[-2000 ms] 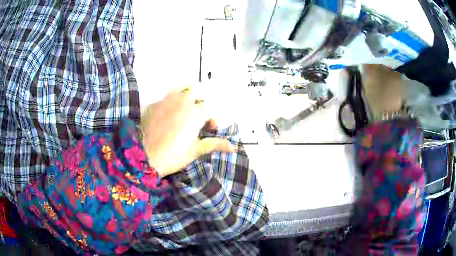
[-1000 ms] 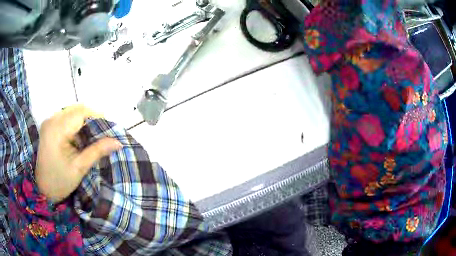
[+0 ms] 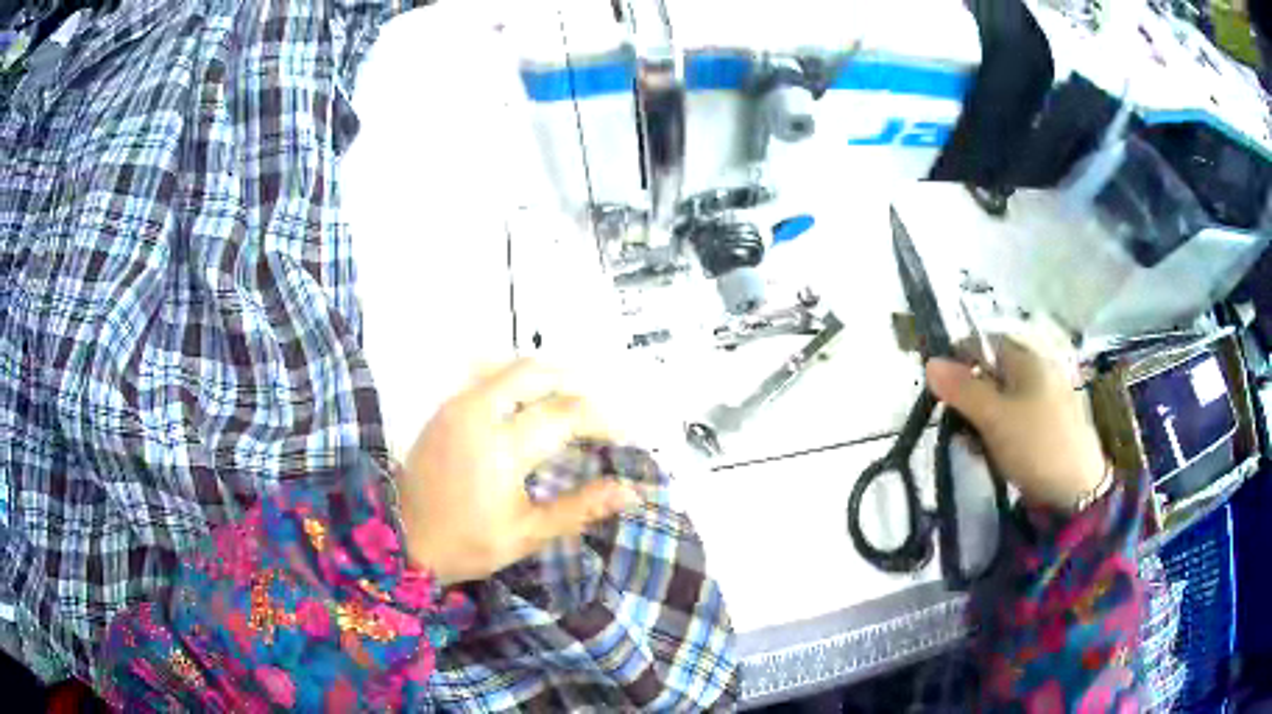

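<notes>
My left hand (image 3: 488, 481) pinches a folded edge of the plaid cloth (image 3: 663, 558) between thumb and fingers, on the table left of the needle area. The cloth hangs over the front edge. My right hand (image 3: 1025, 419) grips the black fabric shears (image 3: 914, 300) near their pivot; the blades point up and away, the loop handles towards me. A slim silvery tool (image 3: 986, 332) shows by the right fingers; how it is held is unclear. The presser foot area (image 3: 649, 258) is ahead, with no cloth visible under it.
The white sewing machine head (image 3: 893, 98) with a blue stripe spans the back. A jointed metal guide (image 3: 767, 391) lies on the bed. More plaid cloth (image 3: 182, 321) is heaped at left. A brown-rimmed box (image 3: 1186, 419) is at right, near clear plastic (image 3: 1186, 265). A ruler (image 3: 851, 656) runs along the front edge.
My right hand has come back into view, now on the shears, which have moved nearer to me. My left hand still holds the cloth. The camera view has shifted.
</notes>
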